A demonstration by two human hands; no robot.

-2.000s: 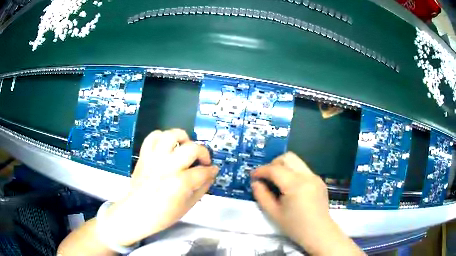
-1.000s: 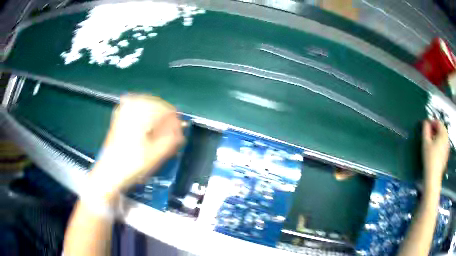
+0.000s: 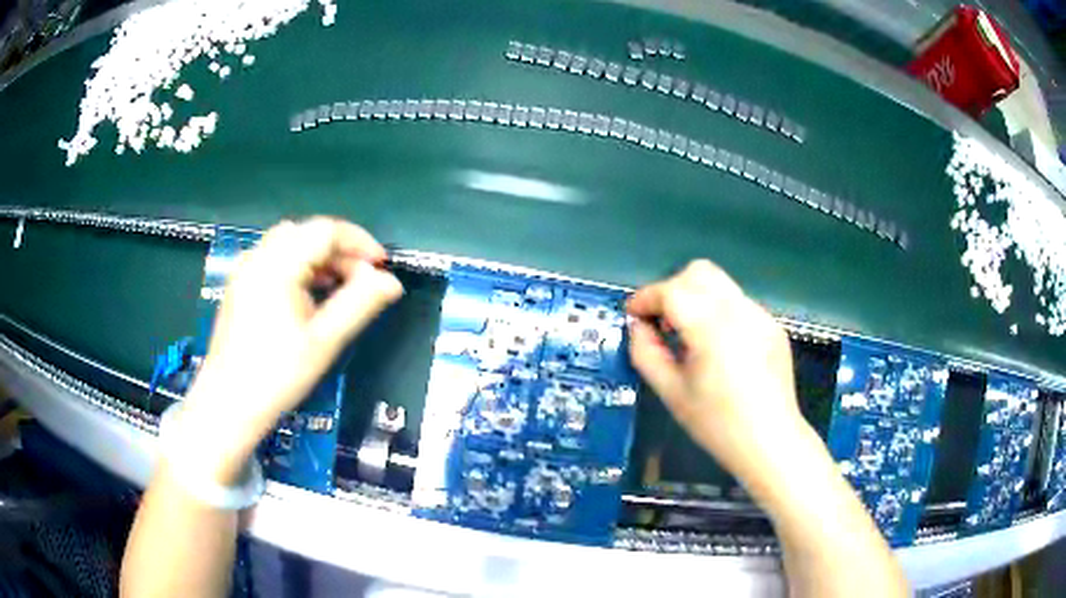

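A blue circuit board [image 3: 532, 409] with chips and silver pads lies in front of me. My right hand [image 3: 725, 350] is at its upper right edge, thumb and finger pinched together. My left hand [image 3: 281, 327] is over another blue board [image 3: 306, 438] to the left and partly covers it. Its thumb and index fingertips almost meet above the dark gap between the boards. Whether either hand holds a small part is too small to tell. Loose white connectors lie in a left pile [image 3: 152, 70] and a right pile [image 3: 1011, 228].
Rows of small grey-silver components [image 3: 561, 119] lie on the green surface [image 3: 386, 175]. More blue boards [image 3: 894, 432] are at the right, along the chain rail. A red can [image 3: 968, 64] is at the far right. The pale near edge [image 3: 526, 572] runs below the boards.
My right hand has moved from the right white pile back to the middle board's edge. My left hand stays over the left board. Both were lower over the boards two seconds ago.
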